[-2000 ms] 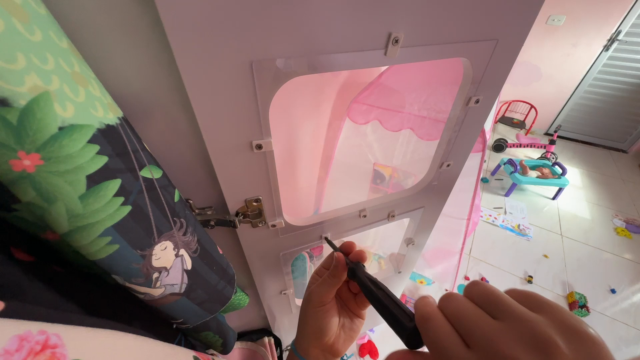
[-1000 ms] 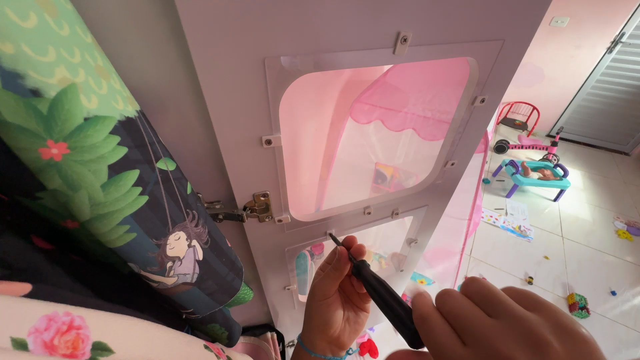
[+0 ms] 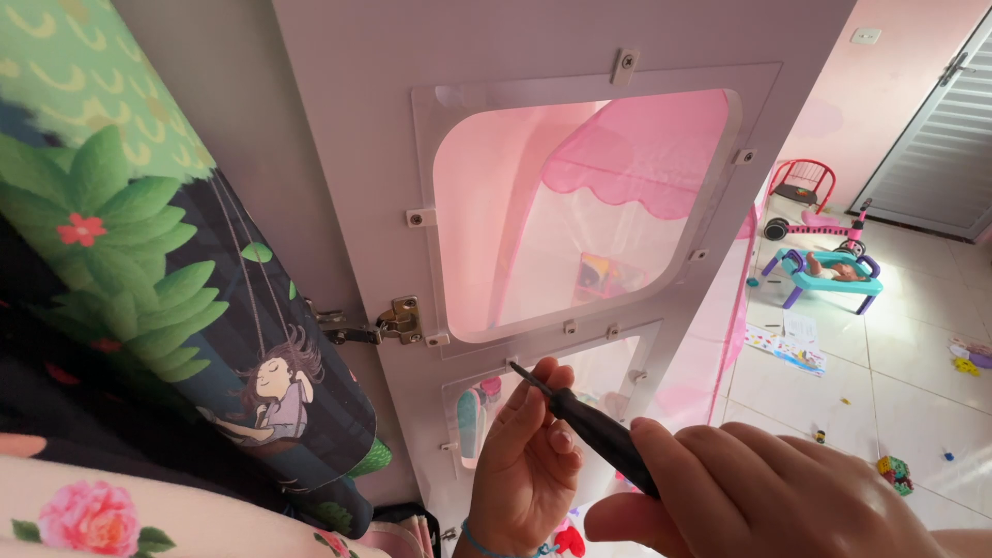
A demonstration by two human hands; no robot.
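A black-handled screwdriver (image 3: 604, 442) slants up to the left, its tip at a small retaining clip (image 3: 511, 363) on a cabinet door (image 3: 364, 139). My right hand (image 3: 775, 496) is closed around the rear of the handle. My left hand (image 3: 531, 457), with a blue bracelet at the wrist, has its fingertips around the shaft near the tip. The clip lies between the large clear plastic panel (image 3: 426, 155) and a lower panel (image 3: 651, 349). Similar clips with screws, such as the top one (image 3: 625, 66), sit along the panel edges. The screw under the tip cannot be made out.
A metal hinge (image 3: 399, 319) joins the door's left side. Printed clothes or fabric (image 3: 155, 256) hang at the left. Beyond the door, a pink play tent (image 3: 736, 333), a turquoise toy stand with a doll (image 3: 833, 279), a pink scooter (image 3: 821, 230) and small toys are on the tiled floor.
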